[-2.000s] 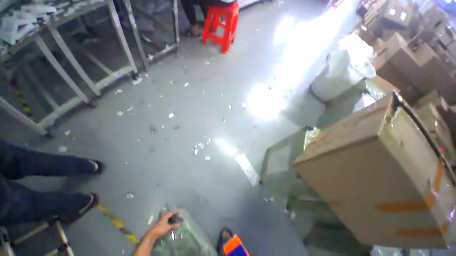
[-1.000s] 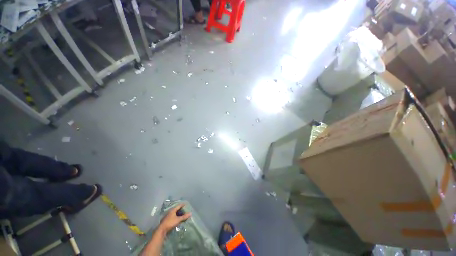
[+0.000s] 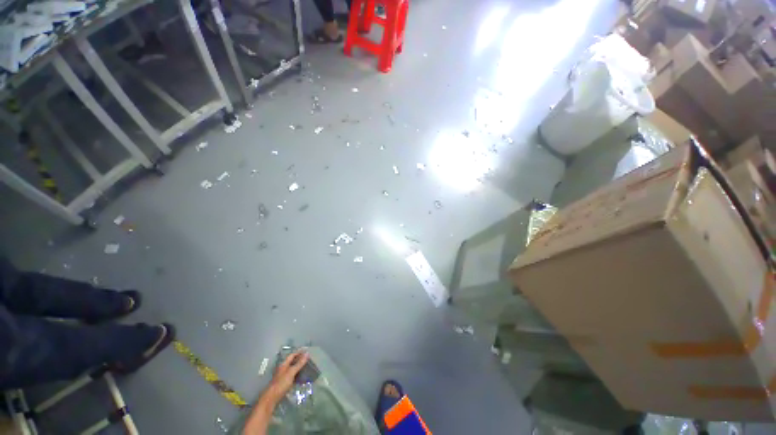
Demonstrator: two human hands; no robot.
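Note:
The green sack-wrapped parcel [image 3: 328,399] lies at the bottom centre, cut off by the lower edge. My left hand [image 3: 288,374] rests on its far left corner, fingers beside a small dark patch [image 3: 311,370]. Shiny clear tape shows on the parcel near the hand. The orange-and-blue tape gun [image 3: 405,416] shows at the bottom edge, right of the parcel, partly cut off. My right hand is out of the picture, so its hold on the tape gun cannot be seen.
A large brown carton [image 3: 613,280] sits on green parcels [image 3: 489,259] at the right. A white bin [image 3: 596,102] stands behind. Metal-framed tables [image 3: 162,110], a red stool [image 3: 376,34] and a person's legs [image 3: 77,314] are beyond. A tube frame [image 3: 111,399] lies lower left. Scraps litter the floor.
My left hand has shifted slightly on the parcel's far corner, and the dark patch shows more beside its fingers. The view has shifted slightly.

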